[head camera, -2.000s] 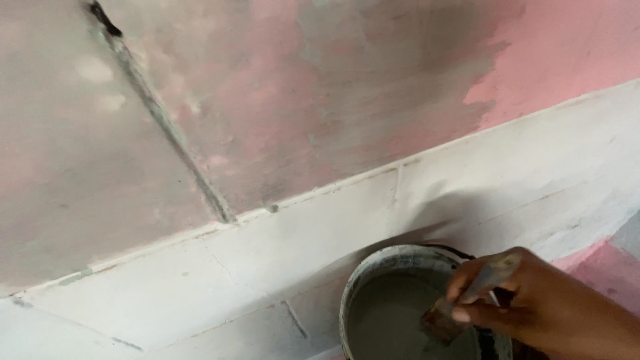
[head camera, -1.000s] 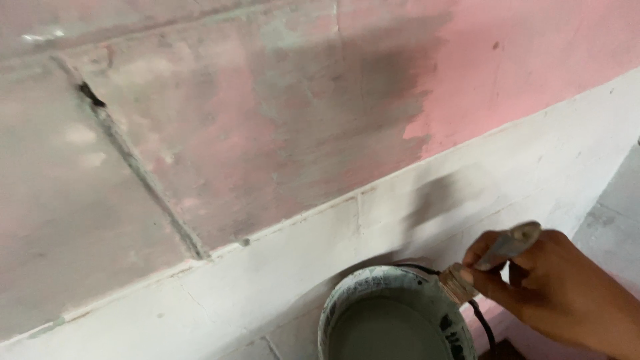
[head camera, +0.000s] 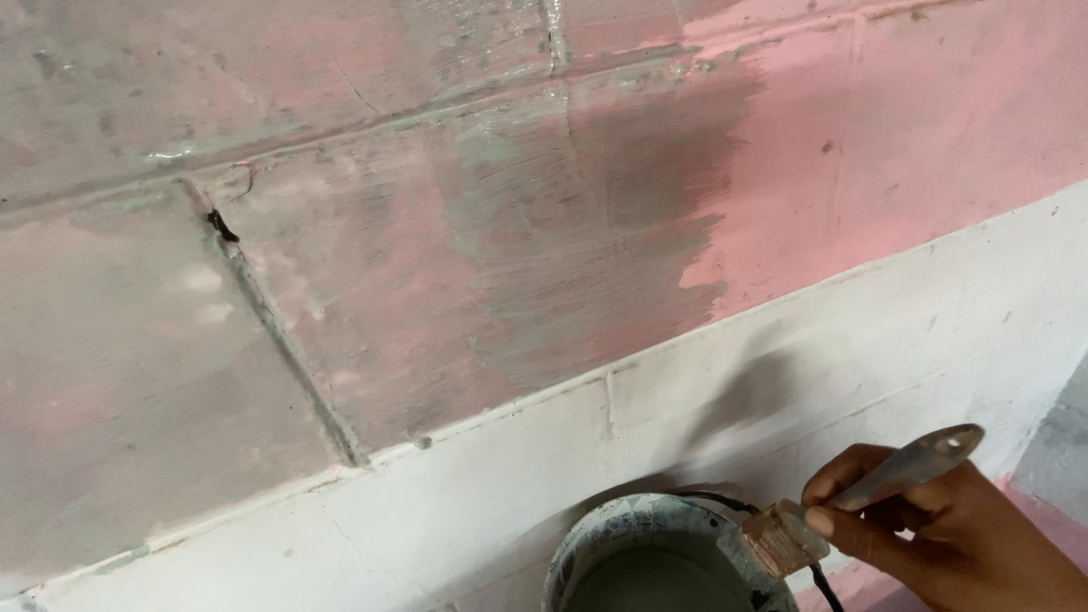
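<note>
My right hand (head camera: 926, 518) is at the lower right, its fingers closed around the handle of a flat paintbrush (head camera: 782, 537). The bristle end lies over the right rim of a round bucket (head camera: 595, 531) that holds dark grey liquid (head camera: 659, 582). A black handle (head camera: 722, 500) runs from the bucket's rim behind the brush. Above is a block wall with pink paint (head camera: 790, 204) partly covered by a thin grey coat (head camera: 595, 221), which ends in a ragged edge and looks wet in places. My left hand is out of view.
A white band (head camera: 476, 476) runs slantwise along the lower wall, behind the bucket. A grooved joint (head camera: 293, 348) with a small dark hole (head camera: 223, 228) crosses the coated wall at the left. A grey surface (head camera: 1062, 459) shows at the far right edge, with pink below it.
Two seconds ago the brush was down inside the bucket at the grey liquid; my right hand has since raised it to the right rim. The view has shifted, showing more upper wall.
</note>
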